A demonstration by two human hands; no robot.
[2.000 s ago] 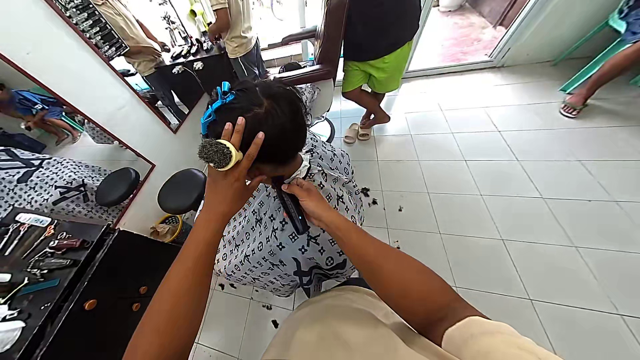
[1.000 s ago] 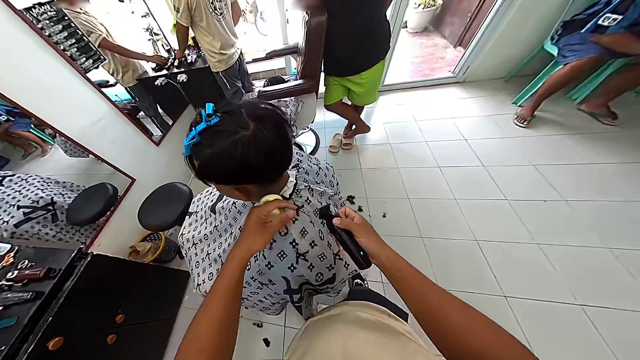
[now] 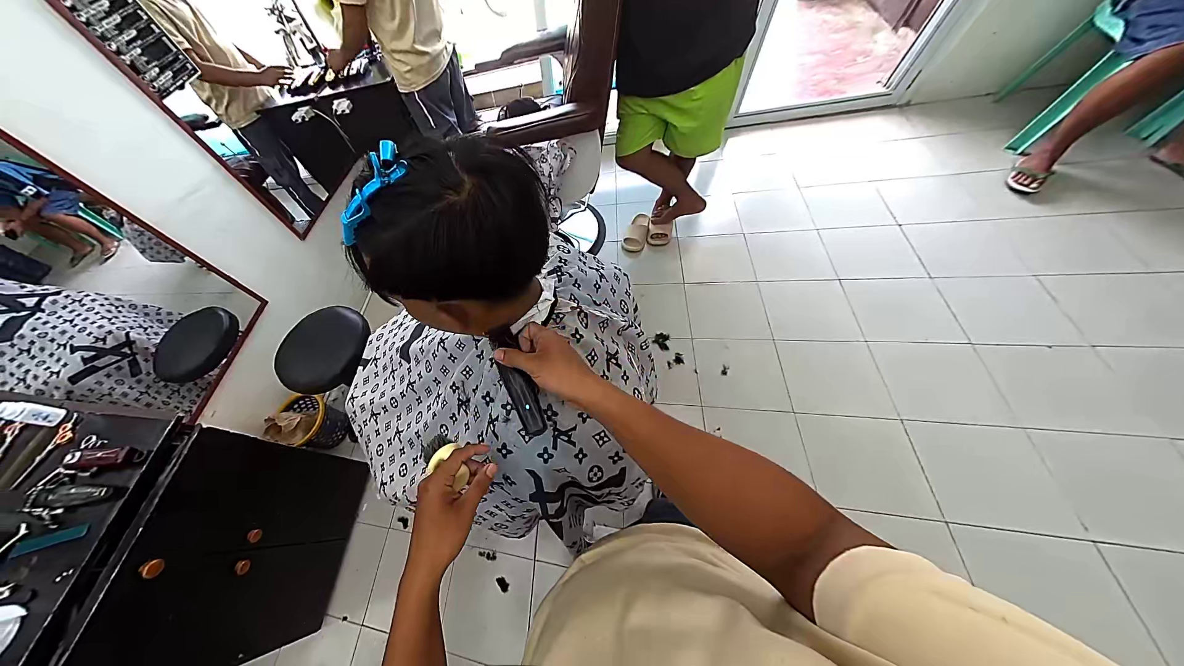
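A person with black hair (image 3: 462, 222) sits in a white-and-black patterned barber cape (image 3: 592, 435), with blue hair clips (image 3: 373, 191) on top of the head. My right hand (image 3: 550, 361) grips a black hair clipper (image 3: 523, 393), its head at the nape beside a white neck strip (image 3: 544, 301). The clipper's cutting end is partly hidden by the hair and my fingers. Lower and to the left, my left hand (image 3: 453, 486) holds a yellow-handled neck duster brush (image 3: 448, 461) over the cape, dark bristles pointing up and left.
At left, a black cabinet (image 3: 203, 546) stands by a counter with scissors, clippers and a blue comb (image 3: 49, 540). A black round stool (image 3: 322, 350) and a waste basket (image 3: 324, 421) are near the wall mirror. Hair clumps (image 3: 502, 584) lie on the tiles. A person in green shorts (image 3: 680, 116) stands beyond.
My left hand with the brush has moved down, away from the neck. My right hand has brought the clipper from over the cape at the right to the nape.
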